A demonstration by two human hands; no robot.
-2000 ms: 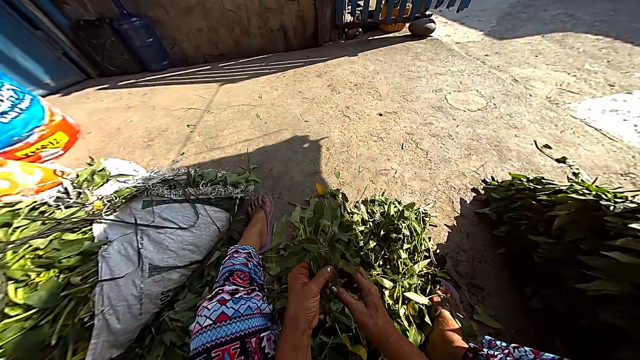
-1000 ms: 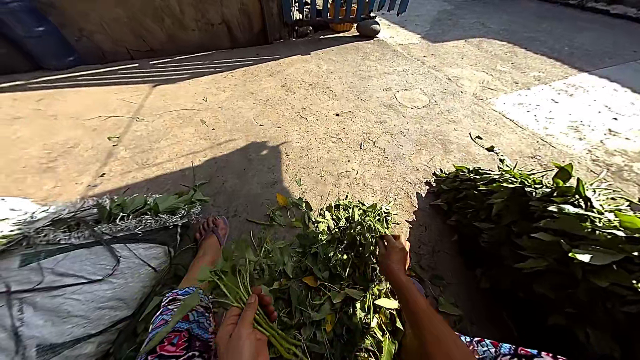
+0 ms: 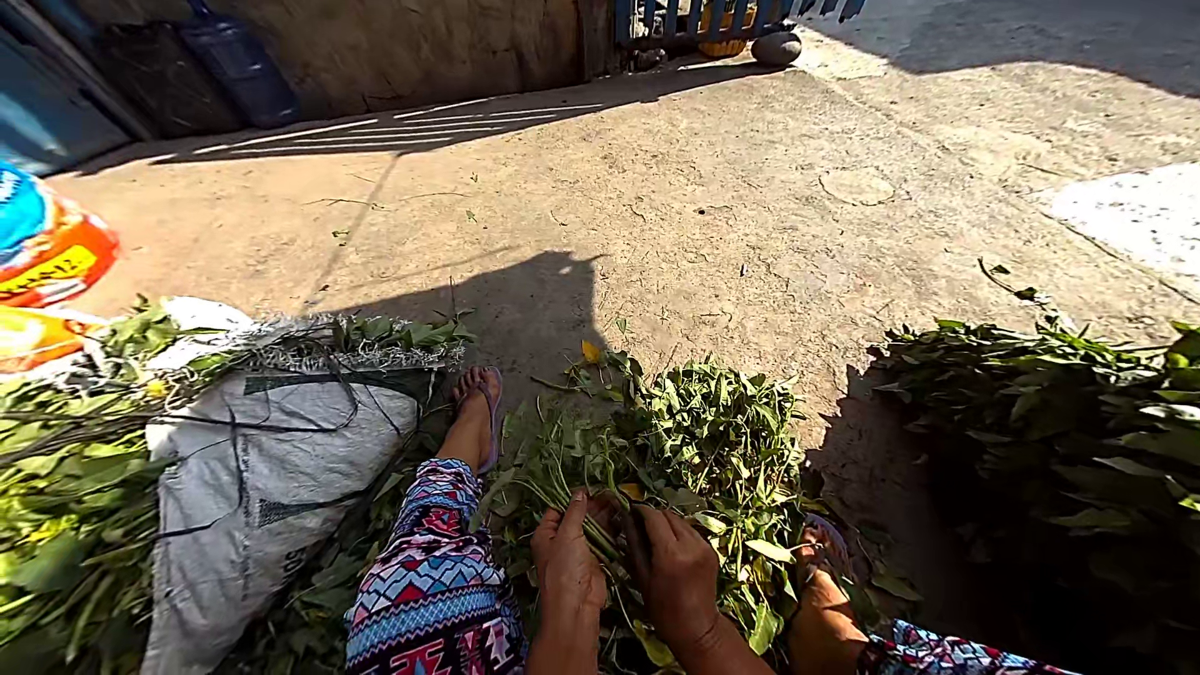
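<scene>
My left hand (image 3: 572, 558) is closed around a bunch of green leafy stems (image 3: 553, 478) between my feet. Close beside it, my right hand (image 3: 673, 567) has its fingers curled at the same stems; what its fingertips hold is hidden. Under and beyond both hands lies a heap of leafy greens (image 3: 727, 436) on the concrete ground. A yellow leaf (image 3: 591, 352) lies at the heap's far edge.
A white woven sack (image 3: 272, 469) with dark ties lies left among more greens (image 3: 66, 525). A large stack of leafy greens (image 3: 1059, 450) stands right. Further off are a blue water jug (image 3: 239, 70), a colourful bag (image 3: 47, 244), a rounded stone (image 3: 776, 49) and a blue slatted fence (image 3: 689, 21).
My right hand has moved from the right side of the heap to beside my left hand at the stems. The view has swung left since a second ago.
</scene>
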